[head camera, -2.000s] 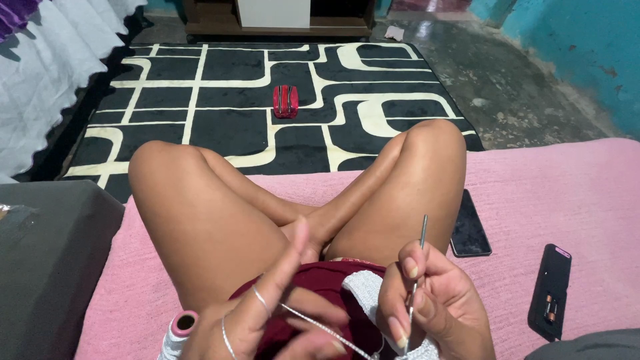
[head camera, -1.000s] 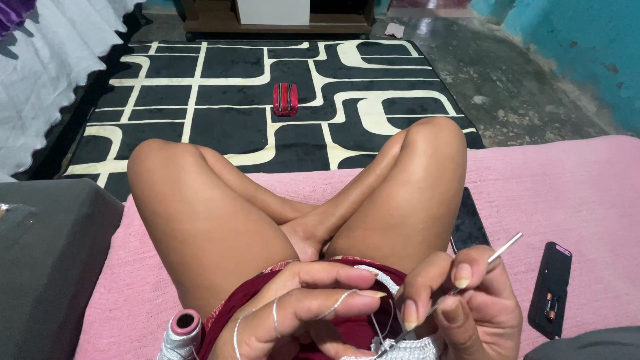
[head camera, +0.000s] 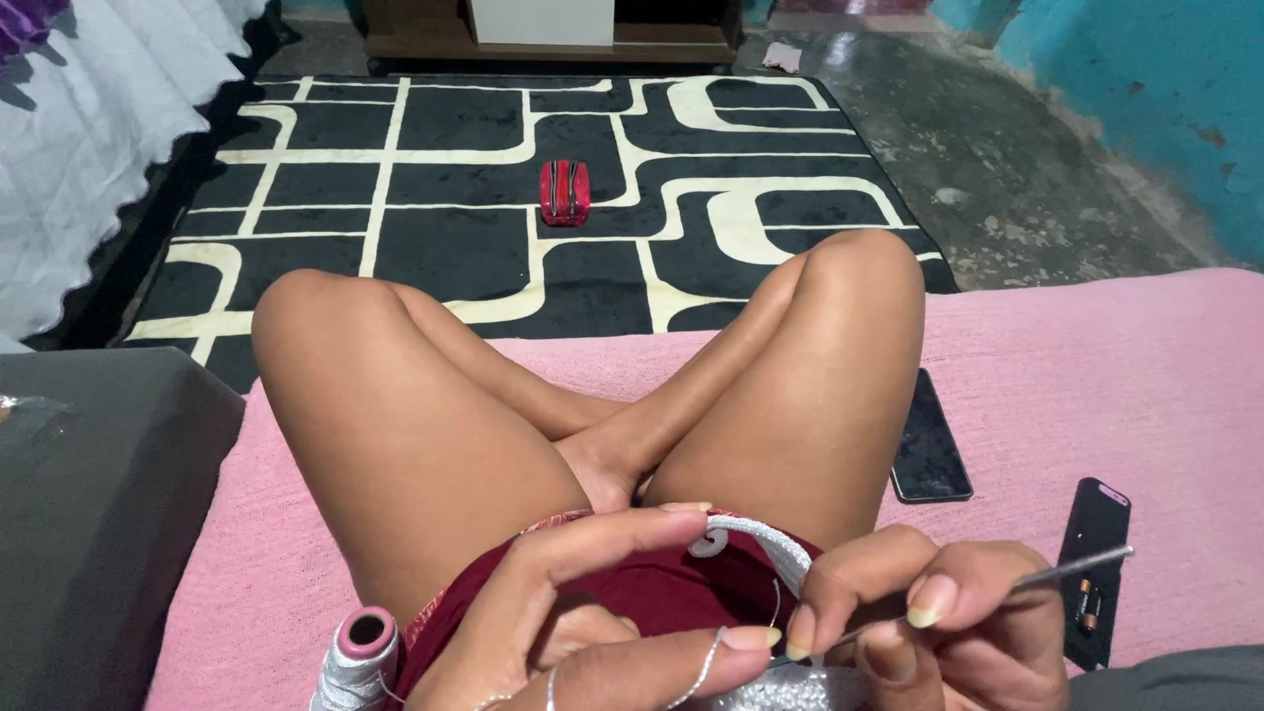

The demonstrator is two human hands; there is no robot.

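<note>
My left hand [head camera: 592,612] is at the bottom centre, with silvery yarn wound around its fingers; the index fingertip touches a white crocheted band [head camera: 775,548] and the thumb is beside the hook's tip. In my right hand [head camera: 938,612] is a thin metal crochet hook [head camera: 1071,570], gripped between thumb and fingers and slanting up to the right. More silvery-white crochet work [head camera: 790,688] lies below both hands, partly hidden by them. The cone of silvery yarn [head camera: 355,667], with a pink core, stands at my left thigh, a strand running from it toward my left hand.
My crossed legs rest on a pink cover [head camera: 1086,395]. A dark phone [head camera: 930,444] and a black flat case [head camera: 1094,573] lie at the right. A grey cushion [head camera: 99,513] is at the left. Ahead, a red zippered pouch [head camera: 565,193] sits on a patterned rug [head camera: 454,237].
My left index finger, raised two seconds ago, now reaches across to the crocheted band. The hook, nearly upright at first, now slants to the right in my right hand.
</note>
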